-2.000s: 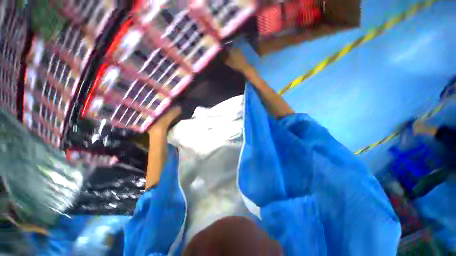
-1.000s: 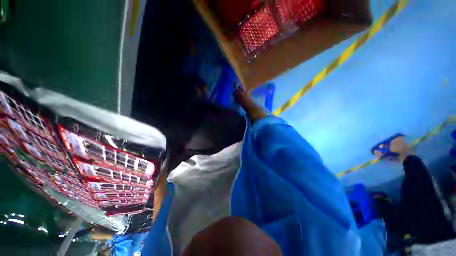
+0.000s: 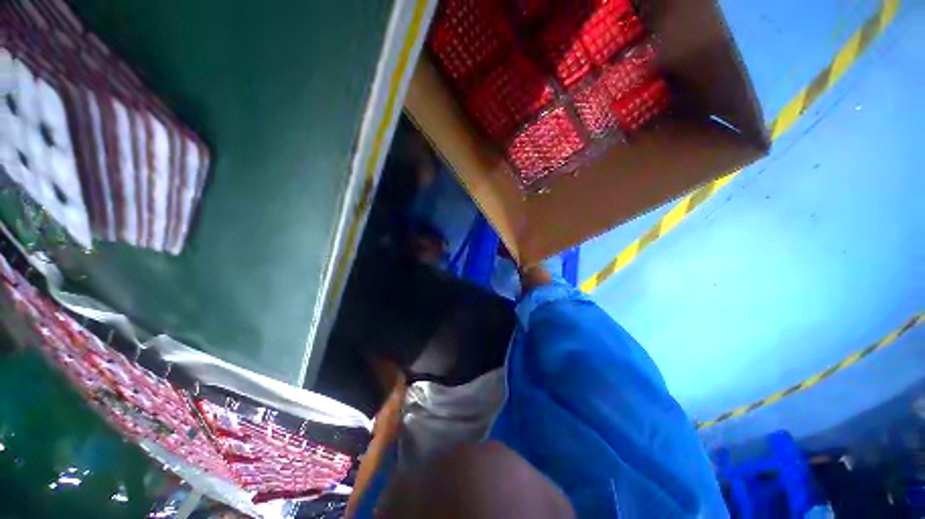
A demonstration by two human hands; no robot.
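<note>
A brown open carton (image 3: 619, 208) stands at the upper right, its near corner pointing towards me. It holds several blocks of bright red, dotted small parts (image 3: 548, 145). My right hand (image 3: 535, 277) is at the carton's near corner, small and mostly hidden; whether it grips the corner cannot be told. My left hand (image 3: 387, 377) is low in front of my lap, blurred against dark clothing, and I cannot tell if it holds anything. A tray with red-edged housings (image 3: 132, 390) lies at the lower left, beside my left forearm.
A green bench top (image 3: 274, 132) with a pale, yellow-lined edge runs down the left. A stack of white and dark-red striped pieces (image 3: 142, 167) lies on it. The blue floor has yellow-black tape (image 3: 659, 238). Blue stool-like objects (image 3: 761, 476) stand at the lower right.
The view has swung, so the carton shows larger and lower, and the housing tray sits farther down left. The striped stack has come into view. My right hand now shows at the carton's near corner.
</note>
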